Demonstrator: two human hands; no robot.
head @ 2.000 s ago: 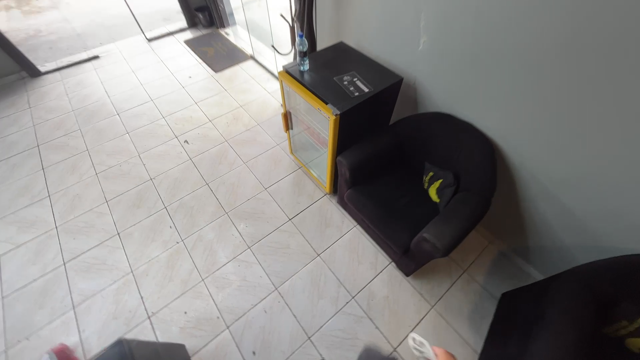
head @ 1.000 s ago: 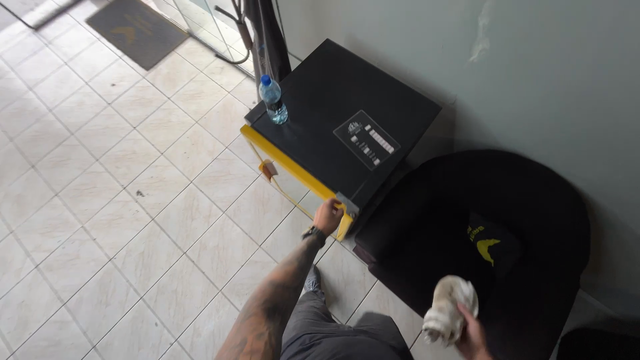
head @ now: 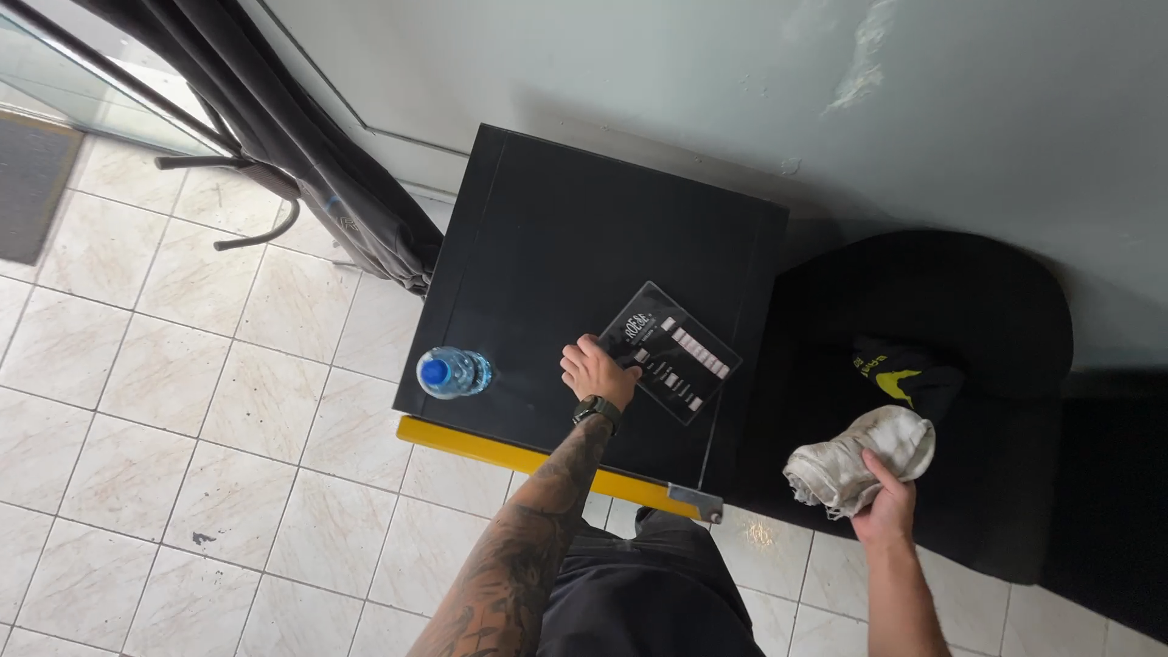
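My left hand [head: 599, 371] is on the left edge of a clear sign with writing [head: 673, 354], its fingers curled and its thumb over the sign's edge. The sign lies aslant on the black top of a small fridge [head: 584, 228], whose door frame is yellow [head: 493, 447]. To the left of that hand a plastic water bottle with a blue cap [head: 453, 372] stands near the front edge. My right hand [head: 887, 502] holds a bunched whitish cloth [head: 862, 461] over the black armchair [head: 922, 283], in front of a dark cushion with a yellow-green mark [head: 899, 379].
A grey wall [head: 693, 82] rises behind the fridge and the armchair. Dark hanging fabric [head: 338, 192] and a black curved metal rack [head: 246, 178] are at the left, beside glass and a floor mat [head: 32, 182]. Tiles [head: 228, 438] cover the floor.
My left hand has moved from the fridge's front corner onto its top, at the sign. The cloth stays in my right hand. The view has come closer to the fridge.
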